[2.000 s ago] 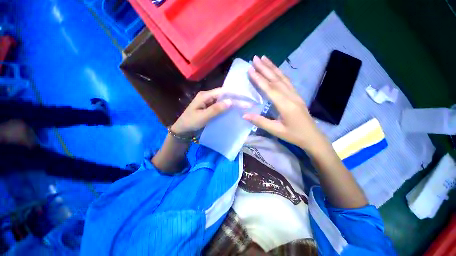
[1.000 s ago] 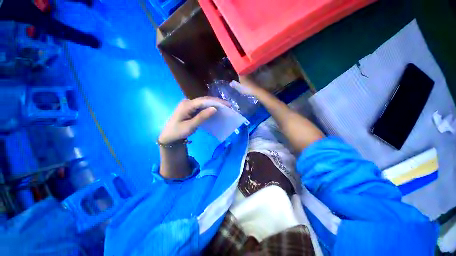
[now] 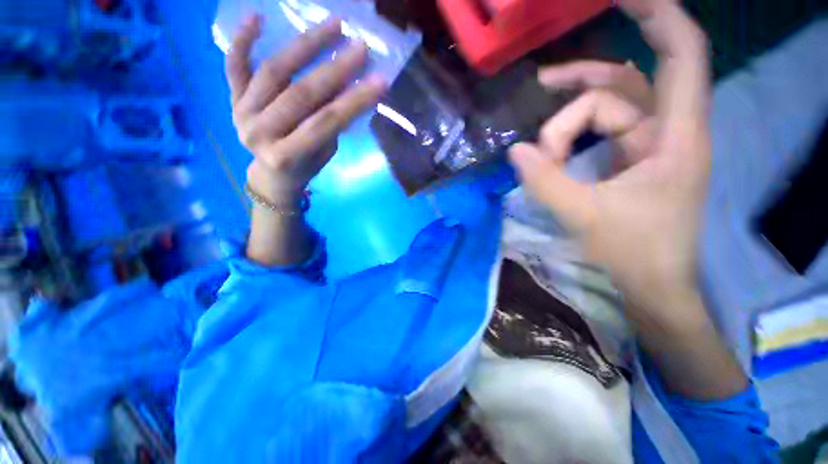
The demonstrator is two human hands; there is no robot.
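Note:
A translucent protective film [image 3: 390,41] with bright glare is at the top. My left hand [image 3: 300,104] holds it, fingers spread across its face. My right hand [image 3: 635,172] is raised at the right, large and blurred. Its thumb and forefinger tips are close together; whether they pinch anything cannot be told. The black phone [image 3: 803,204] lies on the pale mat [image 3: 754,127] at the right edge, partly cut off. The white, yellow and blue squeegee [image 3: 794,335] lies below it.
A red tray [image 3: 517,32] is at the top centre. Below it is the dark open carton [image 3: 404,154], with shiny clear scraps around its opening. Blue floor, a blurred blue stool [image 3: 141,127] and blue cloth [image 3: 100,353] are at the left.
My left hand has risen up and left with the film, its fingers now spread. My right hand has moved from the carton up and right. The view has shifted, and the phone sits farther right.

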